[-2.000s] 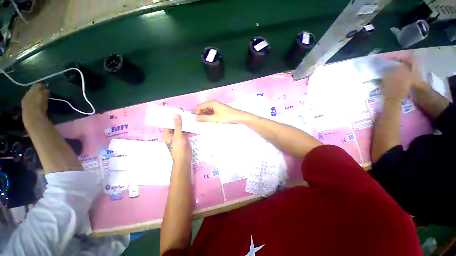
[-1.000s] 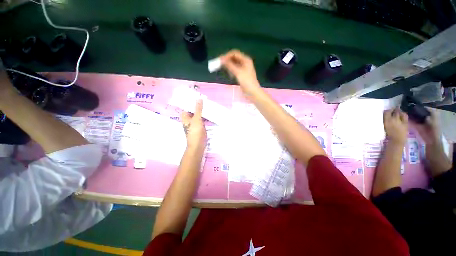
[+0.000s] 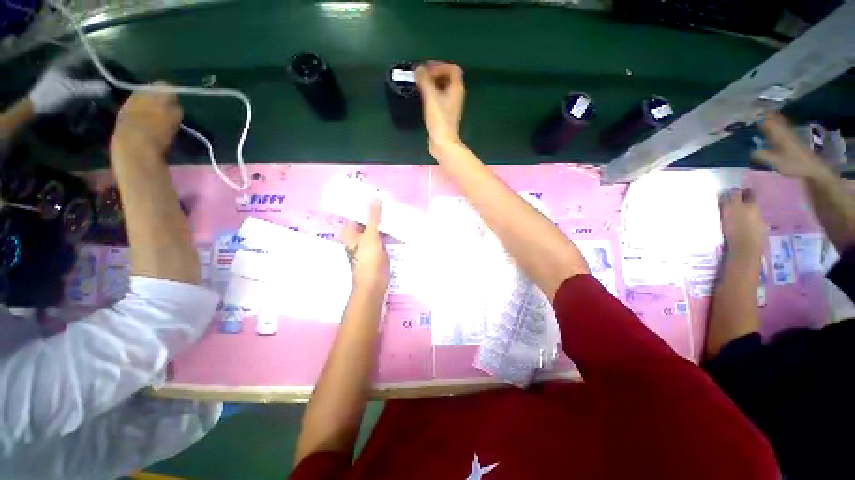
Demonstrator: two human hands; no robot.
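My right hand (image 3: pixel 442 92) is at the top of a black cylinder (image 3: pixel 406 105) on the green conveyor, its fingertips at the right side of a white sticker (image 3: pixel 403 75) that lies on the cylinder's top. Whether the fingers still grip the sticker cannot be told. My left hand (image 3: pixel 369 251) holds a long white label strip (image 3: pixel 394 217) over the pink bench, thumb on top. The strip is overexposed. A stack of label sheets (image 3: pixel 514 328) with faint printed rows lies right of my left hand.
A bare-topped cylinder (image 3: pixel 317 86) stands left of mine; stickered cylinders (image 3: pixel 565 122) stand right, near a slanting metal bar (image 3: pixel 731 108). White sheets (image 3: pixel 291 281) lie left on the pink bench (image 3: pixel 281 370). Neighbours' arms reach in on both sides; a white cable (image 3: pixel 246 141) loops at left.
My right hand has carried the sticker up and onto the cylinder's top. My left hand stays on the strip. The left neighbour's hand has come in by the cable.
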